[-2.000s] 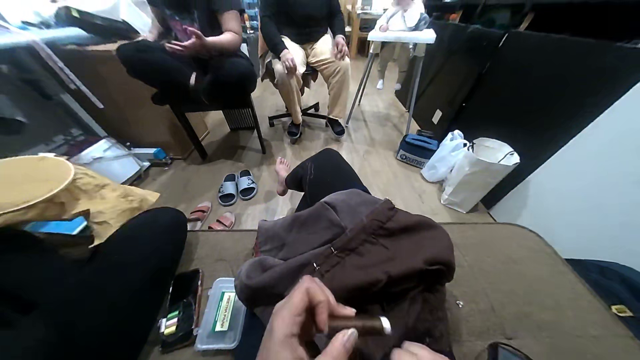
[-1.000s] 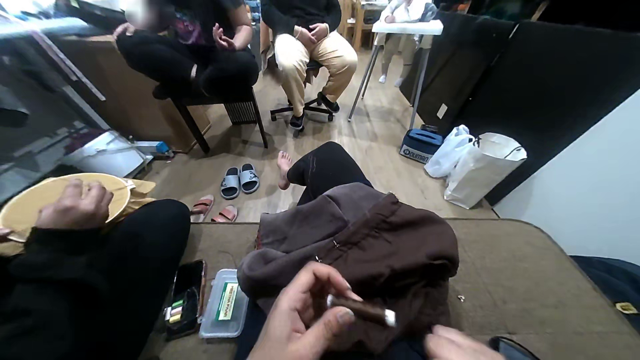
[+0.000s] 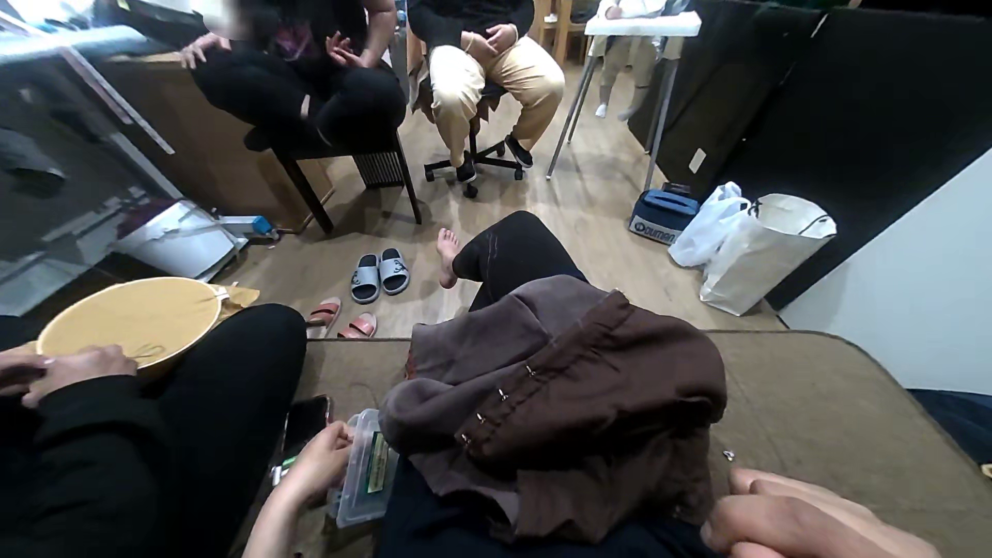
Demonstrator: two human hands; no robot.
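A dark brown garment (image 3: 597,387) with a greyish-brown lining lies heaped over my lap, with several small metal pins or hooks (image 3: 504,395) along its gathered seam. My left hand (image 3: 322,461) is beside the left edge of a clear plastic box (image 3: 363,504), its fingertips partly hidden. To the right of the cloth, my right hand (image 3: 814,515) is low in view with its fingers curled; whether something thin is between them cannot be told. A tiny metal piece (image 3: 728,455) lies on the brown seat near that hand. No thread spool shows.
A seated person at left holds a hoop with yellow cloth (image 3: 132,318). A phone-like dark object (image 3: 308,418) lies near the box. Sandals (image 3: 380,275) rest on the floor, bags (image 3: 759,248) stand at right, and two people sit ahead.
My left hand has moved left from over the garment to the plastic box; the brown thread spool it held is out of sight. My right hand is farther right and shows more.
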